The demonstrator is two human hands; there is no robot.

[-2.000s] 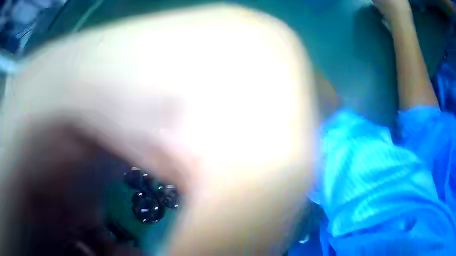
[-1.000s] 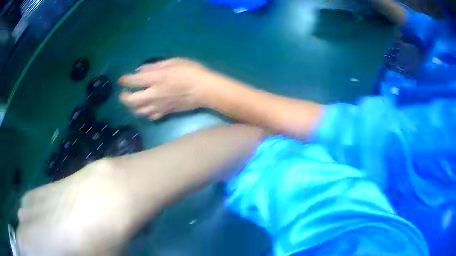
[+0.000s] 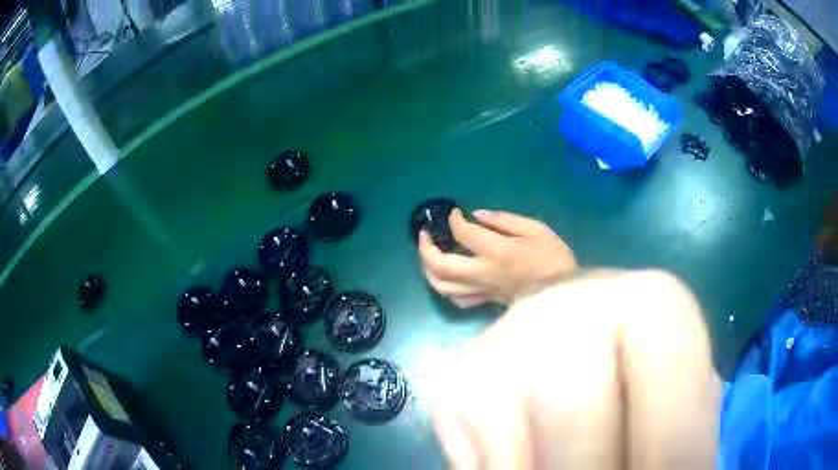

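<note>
Round black housings stand in a loose group [image 3: 313,379] on the green bench at centre left; some show silvery inner detail. My right hand [image 3: 501,257] has its fingertips around one round black housing [image 3: 430,217] on the bench, right of the group. My left hand [image 3: 583,372] is very close to the camera at the lower right, large, blurred and overexposed. It hides my right wrist. Its fingertips are cut off by the lower edge, so whether it holds anything cannot be told.
A blue bin [image 3: 617,115] with white pieces stands at the upper right. Clear plastic wrap [image 3: 776,69] and small black parts [image 3: 695,146] lie beside it. A black box with white labels [image 3: 92,413] and a red item [image 3: 29,427] are at lower left. A lone housing [image 3: 92,292] lies far left.
The view has swung and now shows more of the bench and the blue bin. My left hand, at lower left a second ago, now appears at lower right, nearer the camera. My right hand remains at a housing.
</note>
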